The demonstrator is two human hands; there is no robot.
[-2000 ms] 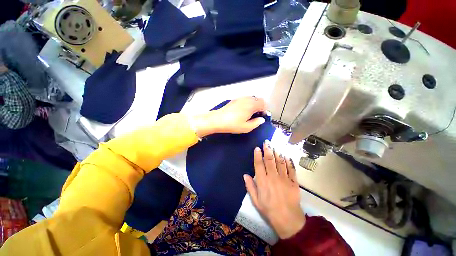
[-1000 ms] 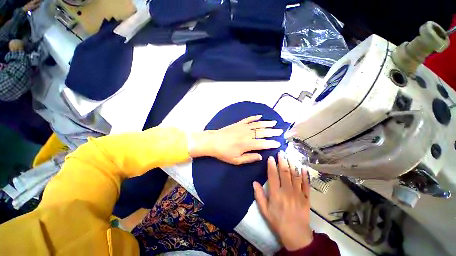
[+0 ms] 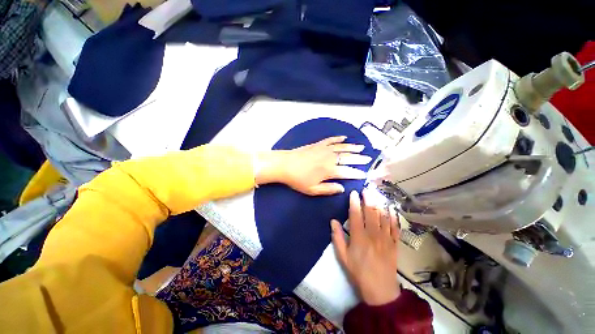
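Note:
A navy cut panel (image 3: 293, 225) with a rounded far edge lies on the white table and reaches the lit presser foot and needle area (image 3: 378, 190). My left hand (image 3: 320, 166) lies flat on the panel with fingers spread, fingertips just left of the foot. My right hand (image 3: 372, 251) lies flat, fingertips on the panel's right edge close to the foot, palm over the table. The needle itself is hidden by glare and the machine head. The white sewing machine (image 3: 450, 156) with a round blue logo stands at the right.
Stacked navy pieces (image 3: 306, 72) lie at the far side. Another navy piece (image 3: 117, 68) lies on white sheets at the upper left. A crinkled clear plastic bag (image 3: 408, 55) is beyond the machine. Grey cloth (image 3: 49, 140) hangs at the left. A bent wire guide (image 3: 391, 127) is beside the head.
Over two seconds my left hand has gone from bunched at the panel edge to flat with fingers spread. The panel's rounded far edge now shows. The view has shifted, so the machine head looks different.

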